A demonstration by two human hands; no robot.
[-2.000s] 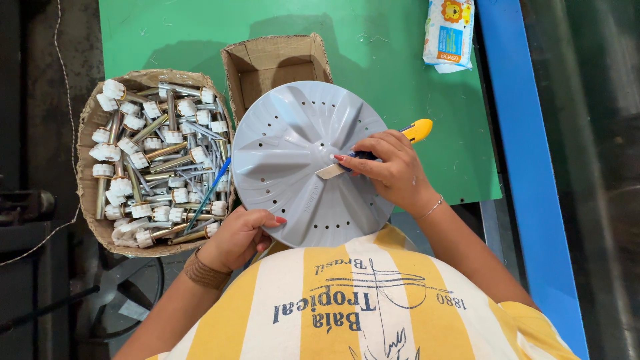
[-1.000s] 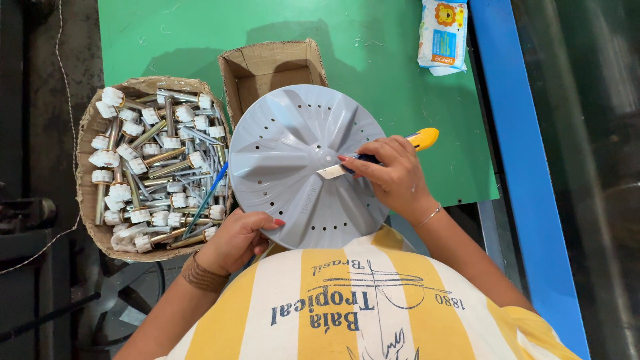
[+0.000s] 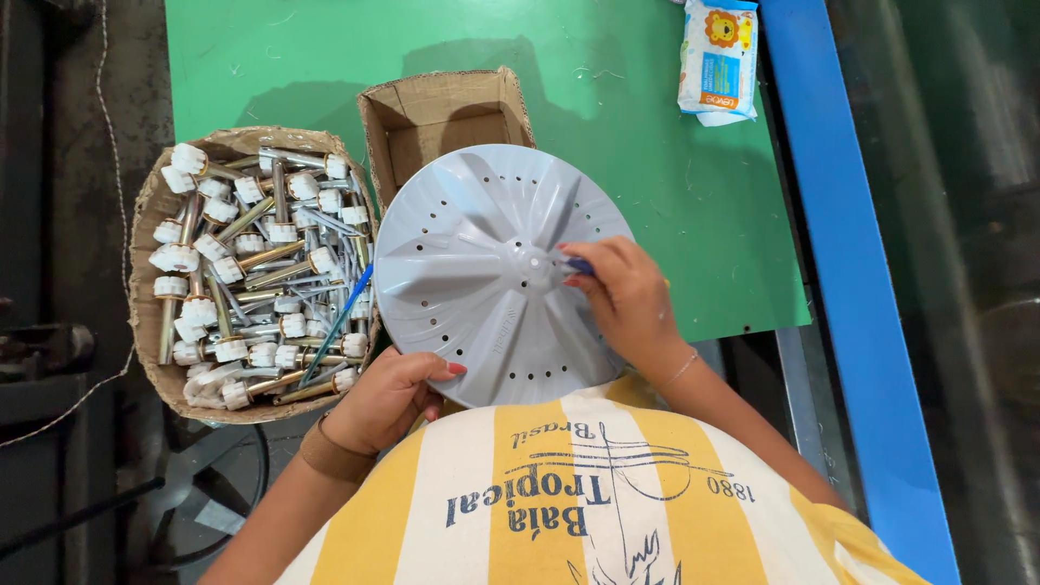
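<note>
A round grey plastic disc with raised ribs and small holes [image 3: 479,268], which looks like a washing machine pulsator, tilts against the front of my body. My left hand [image 3: 398,390] grips its lower left edge, thumb on top and fingers beneath. My right hand [image 3: 621,301] is closed around a utility knife [image 3: 578,266] just right of the disc's central hub. Most of the knife is hidden by the fingers; a dark blue part shows, and a bit of yellow behind the hand. The blade's contact with the hub cannot be made out.
At the left stands a cardboard box [image 3: 142,325] full of metal shafts with white plastic caps [image 3: 305,187]; a blue stick-like item [image 3: 341,321] leans in it. Behind the disc is a smaller cardboard box [image 3: 443,85]. A wipes pack [image 3: 719,61] lies on the green tabletop [image 3: 691,203], beside a blue beam [image 3: 861,268].
The disc has turned under my hands. The blade, seen lying across the area by the hub earlier, is now mostly hidden, and the yellow handle end has gone behind my right hand.
</note>
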